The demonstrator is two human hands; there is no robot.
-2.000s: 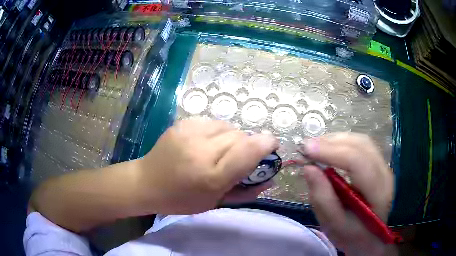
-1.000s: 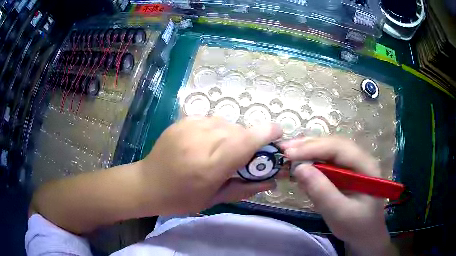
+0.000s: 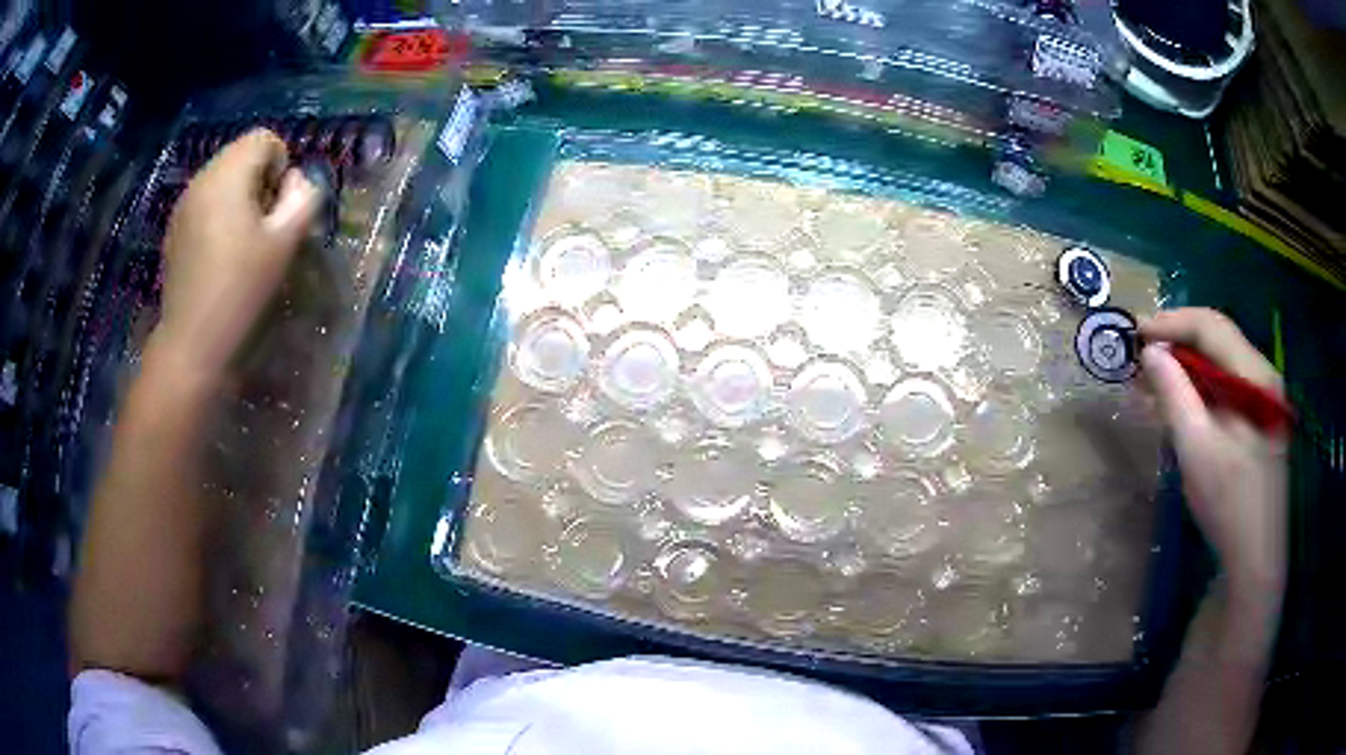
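Observation:
My right hand point(image 3: 1213, 406) holds the red test probe point(image 3: 1237, 391) at the right of the round-pocket tray point(image 3: 1100, 590). Its fingertips are at the edge of a speaker point(image 3: 1107, 344) that lies face up there. Another speaker point(image 3: 1085, 276) lies face up just above it. My left hand point(image 3: 244, 221) is blurred over the slotted tray point(image 3: 266, 443) at the left. Its fingertips are at a dark round speaker point(image 3: 318, 195); whether they grip it cannot be told. More dark speakers point(image 3: 362, 145) stand in a row behind the hand.
Stacked clear trays point(image 3: 945, 67) run along the back, and dark ones point(image 3: 45, 221) at the far left. A red label point(image 3: 413, 50) is at back left, a green label point(image 3: 1131, 157) at back right. A white-rimmed device point(image 3: 1188, 59) and cardboard sheets point(image 3: 1299, 133) are upper right.
My hands have moved apart from the front middle. The left is now over the slotted tray; the right is at the round-pocket tray's right side, where a second speaker now lies.

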